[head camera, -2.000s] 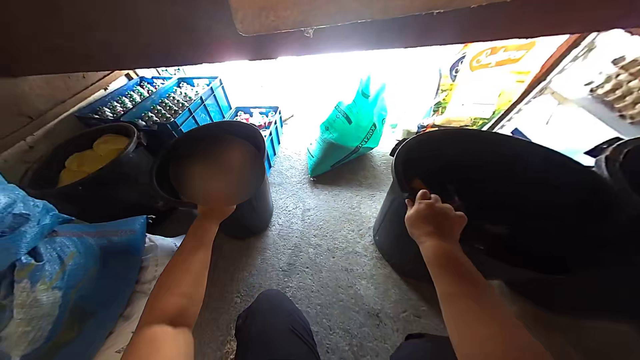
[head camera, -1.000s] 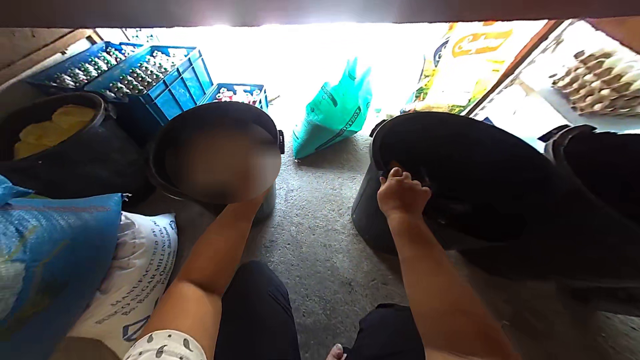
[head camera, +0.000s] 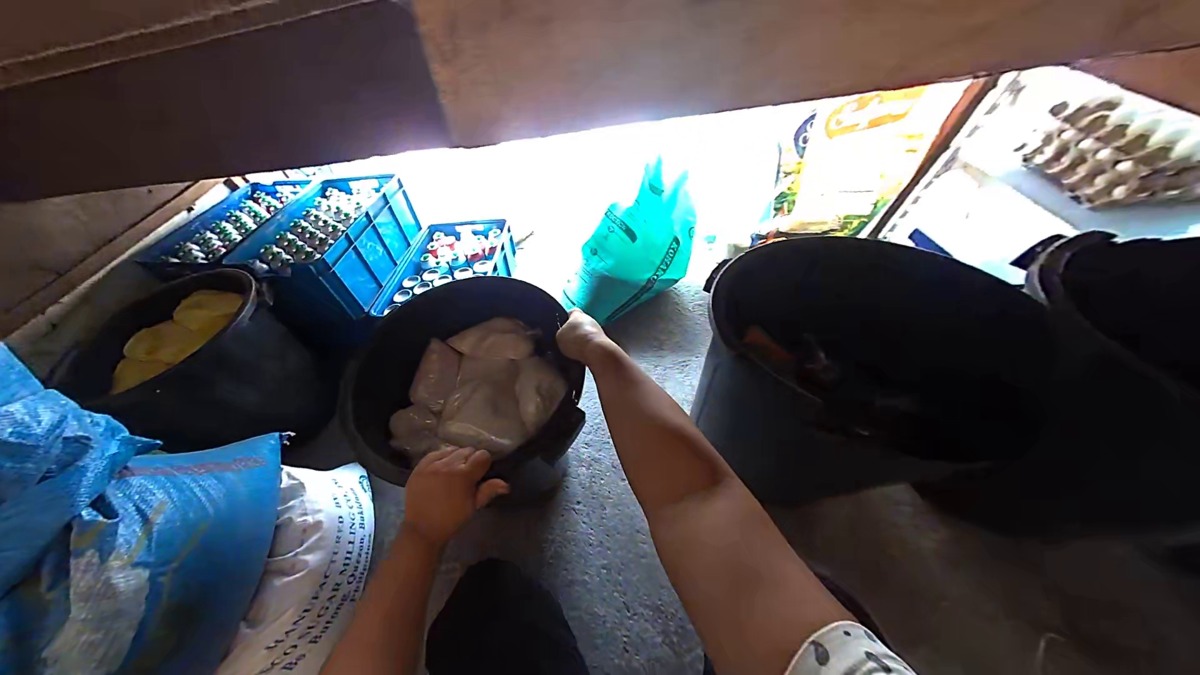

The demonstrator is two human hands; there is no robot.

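A round black plastic bucket point(head camera: 375, 450) stands in front of me on the concrete floor, tilted a little toward me. Inside it lie several clear plastic bags of pale contents point(head camera: 487, 394). My left hand point(head camera: 450, 492) grips the near rim, its thumb outside. At the right side of the same rim is my right hand point(head camera: 581, 337), closed on the edge. A large dark bin point(head camera: 750, 412) stands to the right, with a dim reddish-brown object low inside it that I cannot make out.
Left are a black tub point(head camera: 272, 375) with yellow bags, a blue woven sack point(head camera: 206, 525) and a white printed sack point(head camera: 323, 516). Behind stand blue bottle crates point(head camera: 361, 272) and a green plastic bag point(head camera: 637, 253). Another dark bin point(head camera: 1059, 262) and egg trays point(head camera: 1116, 155) are at right.
My right hand has left the large bin's rim and gone left to the bucket's rim. My left hand, earlier over or inside the bucket, is now at its near rim. The bucket's contents show.
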